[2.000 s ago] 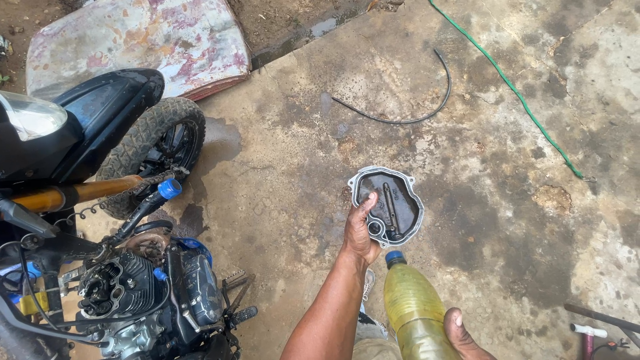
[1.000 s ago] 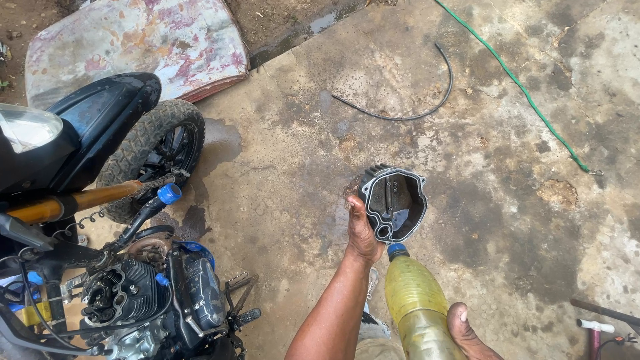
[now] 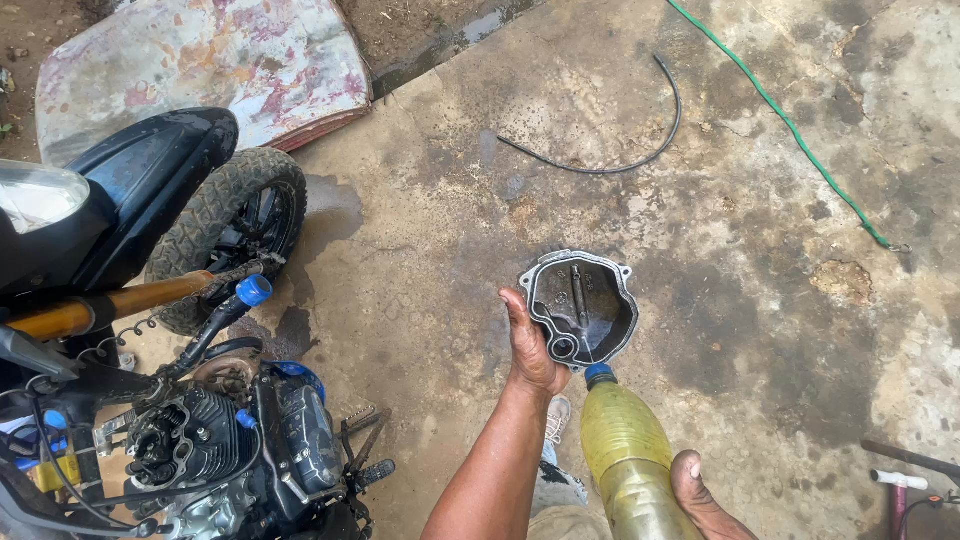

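My left hand (image 3: 534,349) grips a metal engine cover (image 3: 581,304) by its left and lower edge, with the hollow inside facing up. A thin stream of liquid runs into it from the blue cap of a yellowish plastic bottle (image 3: 626,435), tilted with its neck at the cover's lower rim. My right hand (image 3: 697,487) holds the bottle's body from the right; most of its fingers are hidden. Wet liquid shines inside the cover.
A motorcycle with its engine (image 3: 195,442) exposed stands at the left, its front wheel (image 3: 240,232) above. A black hose (image 3: 607,171) and a green cord (image 3: 787,124) lie on the stained concrete. A worn padded sheet (image 3: 210,67) lies at the upper left; a pump-like tool (image 3: 898,480) is at lower right.
The cover has tipped in my left hand, so its angle differs from two seconds ago. The bottle's cap has stayed by its lower rim, and a stream is now plain.
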